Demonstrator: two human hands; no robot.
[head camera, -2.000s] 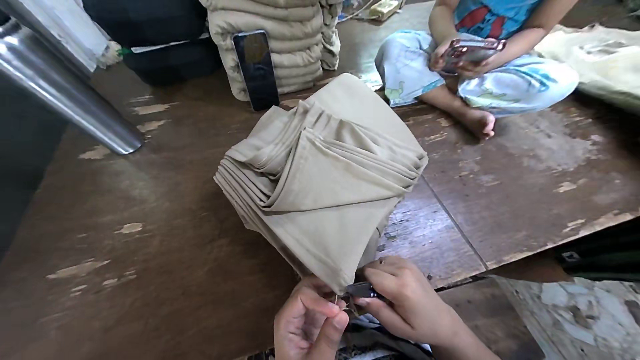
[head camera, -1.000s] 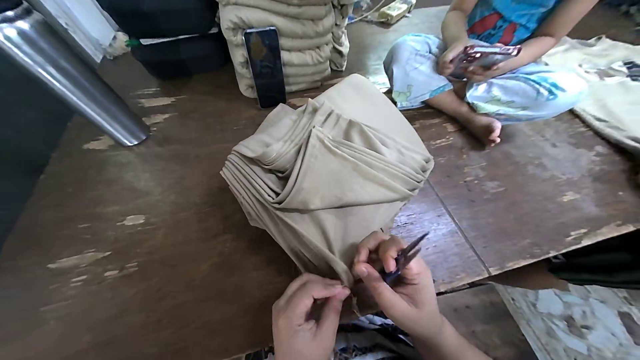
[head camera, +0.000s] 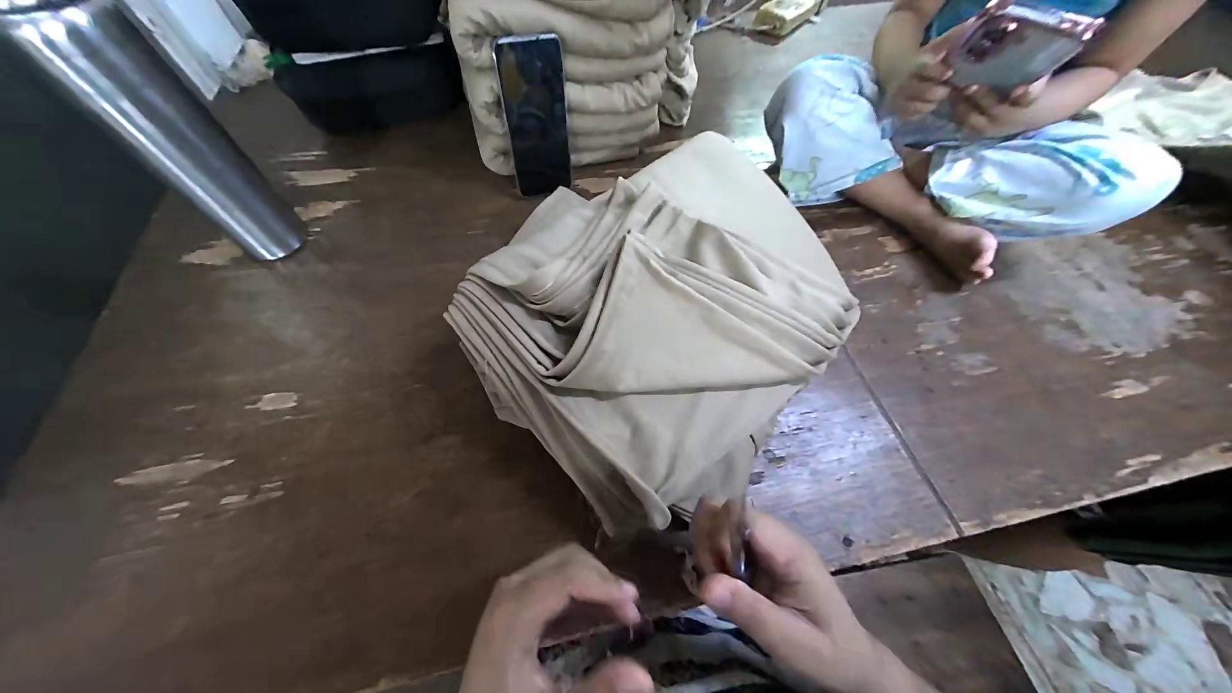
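Observation:
A stack of folded beige cloth pieces lies on the worn wooden platform, its near corner pointing down toward my hands. My left hand is just below that corner, thumb and fingers apart, with no object seen between them. Close to the cloth's lower tip, my right hand holds a small dark metal tool, blurred and mostly hidden by the fingers; earlier frames show it as small thread snips. Neither hand plainly touches the cloth. Patterned fabric shows beneath my hands.
A phone leans against rolled beige cloth bundles. Black containers and a steel cylinder stand at the left. At the upper right a person sits cross-legged, holding a phone. The platform's edge runs along the lower right.
My left hand has come away from the cloth's near corner, and its fingers have spread. The snips in my right hand, pointing up and right a second ago, are now largely hidden in the fingers.

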